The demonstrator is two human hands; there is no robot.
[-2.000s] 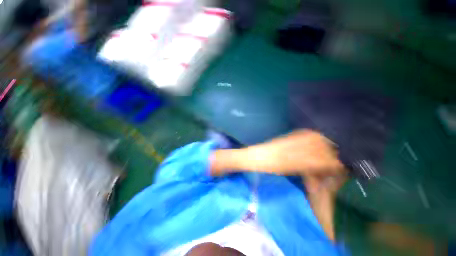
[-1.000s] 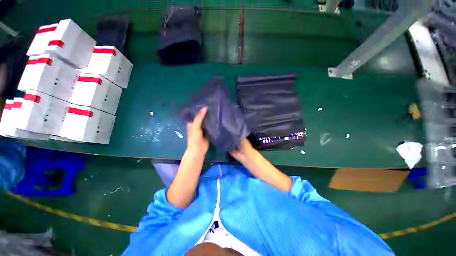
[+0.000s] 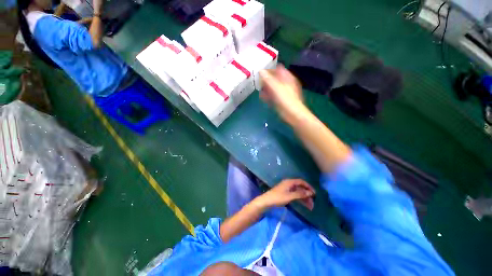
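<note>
White product boxes with red bands [image 3: 224, 89] stand stacked on the green bench at upper centre-left. My right hand [image 3: 280, 91] is stretched out to the stack's near right end, its fingers at the end of a box; it is blurred, and whether it grips is unclear. My left hand [image 3: 294, 192] is at the bench's near edge, fingers loosely curled and apart, with nothing visible in it. Dark mailer bundles [image 3: 359, 91] lie farther back, beyond my right hand. Flat dark mailers [image 3: 404, 175] lie on the right, partly hidden by my right sleeve.
A person in blue [image 3: 81, 51] sits at upper left by a blue stool [image 3: 135, 108]. A bulk load in clear plastic [image 3: 38, 188] stands on the floor at left, near yellow-black tape [image 3: 143, 170]. White scrap [image 3: 480, 206] lies at far right; equipment is at upper right.
The view has turned left. The dark mailer held in both hands is no longer in them. My right arm now stretches to the white boxes. Another dark bundle shows at the back.
</note>
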